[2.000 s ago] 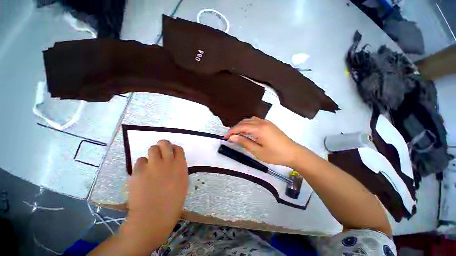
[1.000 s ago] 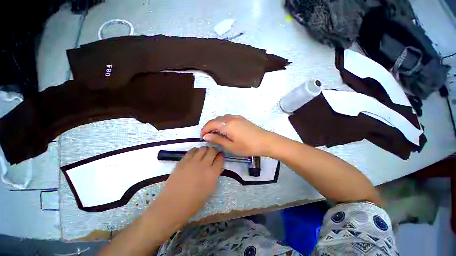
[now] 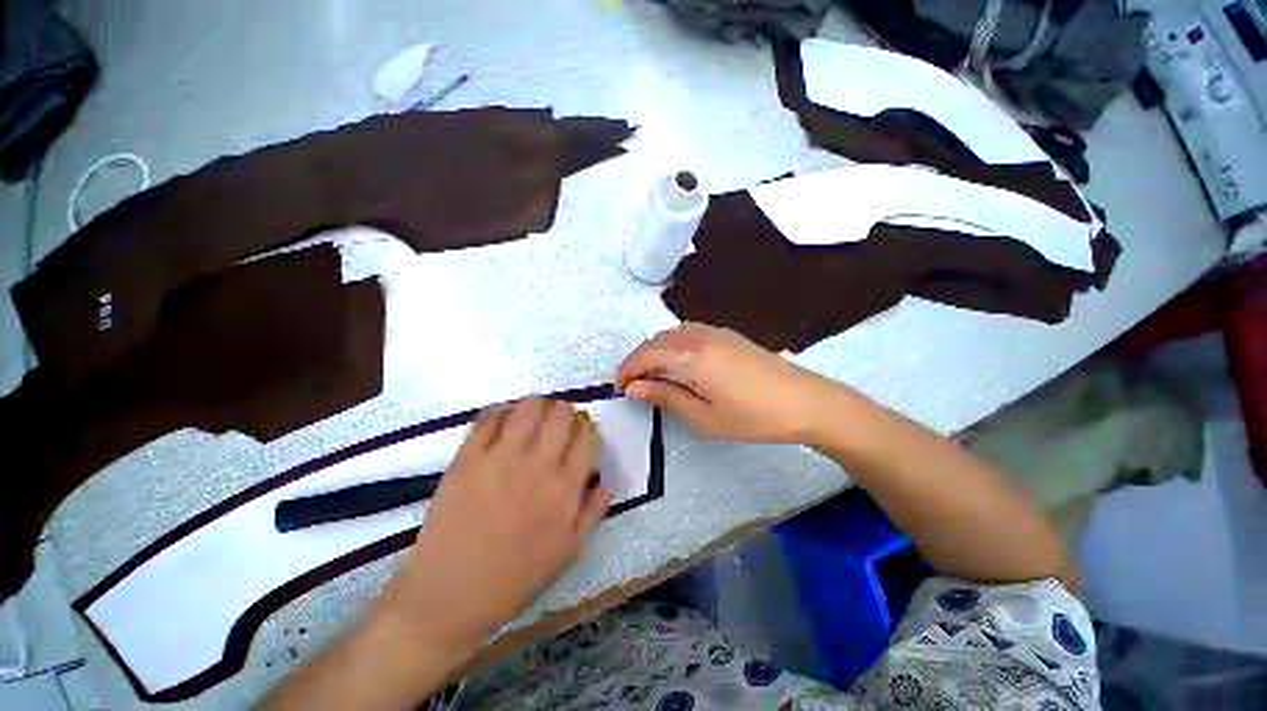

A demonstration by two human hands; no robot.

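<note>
The white pattern template (image 3: 257, 531) lies on a brown cut panel (image 3: 234, 642) that shows as a narrow dark border. A small mallet (image 3: 354, 500) lies on the template, its black grip pointing left. My left hand (image 3: 521, 486) rests palm down over the mallet's head and the template; a bit of yellow shows by its fingertips. Whether the fingers grip the mallet is hidden. My right hand (image 3: 709, 382) is pinched on a thin marking pen (image 3: 673, 378) at the template's upper edge, near its right end. The pen is mostly hidden by the fingers.
Stacked brown panels (image 3: 285, 340) lie at left and beyond. A white thread cone (image 3: 667, 229) stands beside second brown panels (image 3: 834, 285) with white templates (image 3: 945, 206). A white cord loop (image 3: 109, 188) lies at upper left. A blue bin (image 3: 841, 583) is below the table edge.
The view has swung right, so the table's things appear farther left. My right hand has moved rightward along the template's upper edge. My left hand has moved from the template's left part onto the mallet's head.
</note>
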